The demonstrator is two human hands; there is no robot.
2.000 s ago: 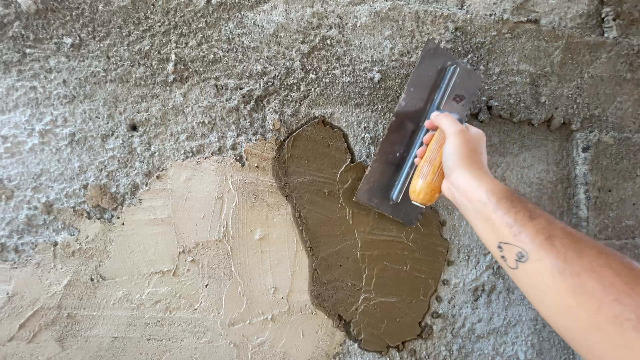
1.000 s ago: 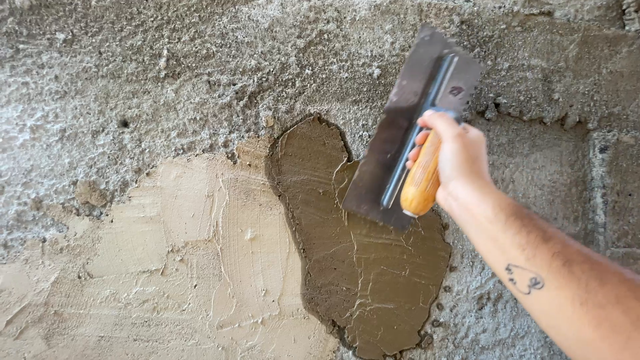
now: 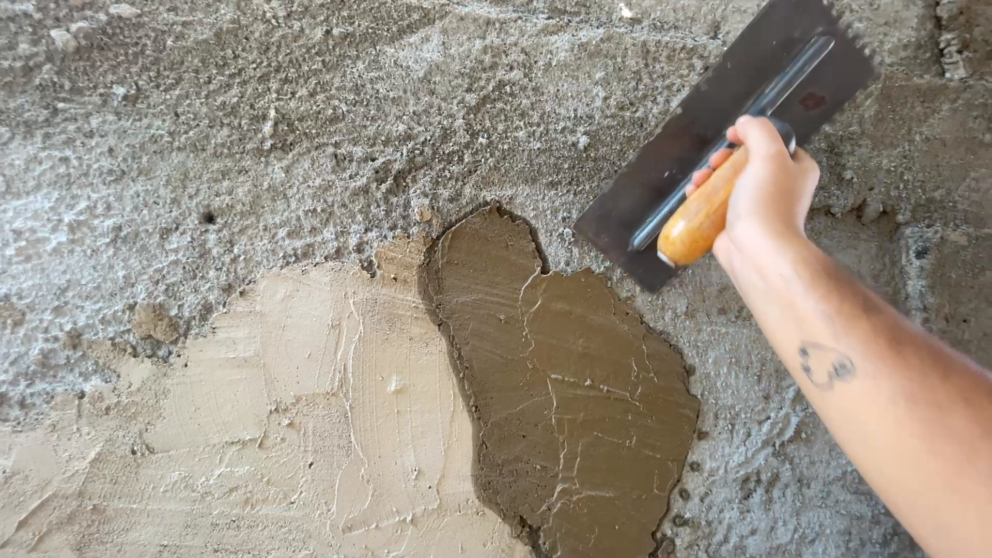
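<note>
My right hand [image 3: 763, 182] grips the orange-brown wooden handle of a rectangular steel plastering trowel [image 3: 666, 170]. The blade slants from lower left to upper right, and small teeth show along its top end. Its lower corner is just above and to the right of a patch of wet brown plaster [image 3: 612, 403] on the wall; whether the blade touches the wall I cannot tell. Thin ridges cross the wet patch. Against its left edge lies a lighter, dry-looking beige plaster layer [image 3: 302, 426]. My left hand is out of view.
Rough grey masonry wall [image 3: 310, 139] surrounds the plaster above and at right. A small dark hole [image 3: 208, 218] pits it at left. Recessed joints between blocks [image 3: 914, 271] show at the right, and a brown lump [image 3: 155, 322] sticks to the wall at left.
The trowel in my right hand has moved up and to the right, off the wet patch's upper right part that it covered before. Its blade is now tilted further over to the right.
</note>
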